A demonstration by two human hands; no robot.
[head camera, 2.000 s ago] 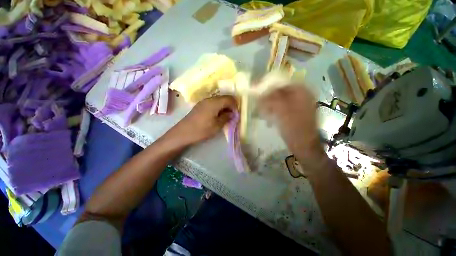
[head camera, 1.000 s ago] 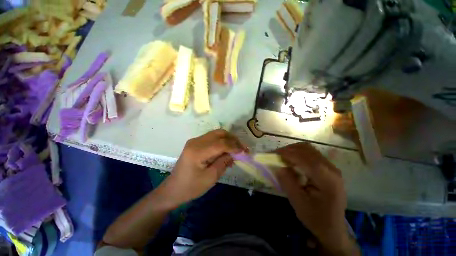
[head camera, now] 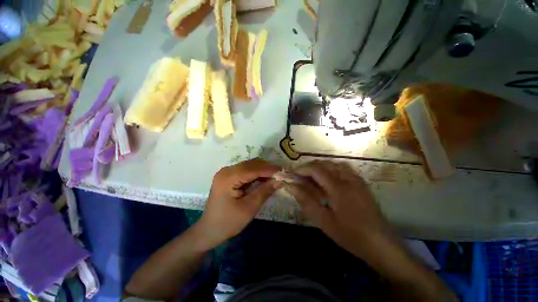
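Observation:
My left hand [head camera: 239, 194] and my right hand [head camera: 336, 200] meet at the table's front edge, left of the needle area. Their fingertips pinch a small strip piece [head camera: 284, 176]; only a pale bit shows, the rest is hidden by the fingers. The needle plate [head camera: 349, 115] glows under the lamp, below the sewing machine head [head camera: 407, 41]. Two yellow strips [head camera: 198, 99] lie beside a wide yellow piece [head camera: 158, 94]. Purple strips [head camera: 100, 135] lie at the table's left.
Joined pieces [head camera: 242, 65] lie at the table's far side. A white-backed strip [head camera: 427, 137] lies on an orange-brown patch [head camera: 472, 118] right of the needle. Yellow [head camera: 41, 47] and purple [head camera: 35, 171] strip piles are at left. A blue basket [head camera: 510, 268] is at lower right.
Both hands left the table's middle and came together at the front edge with yellow and purple strips. Since then the fingers have closed in and now cover most of the piece. The view has shifted.

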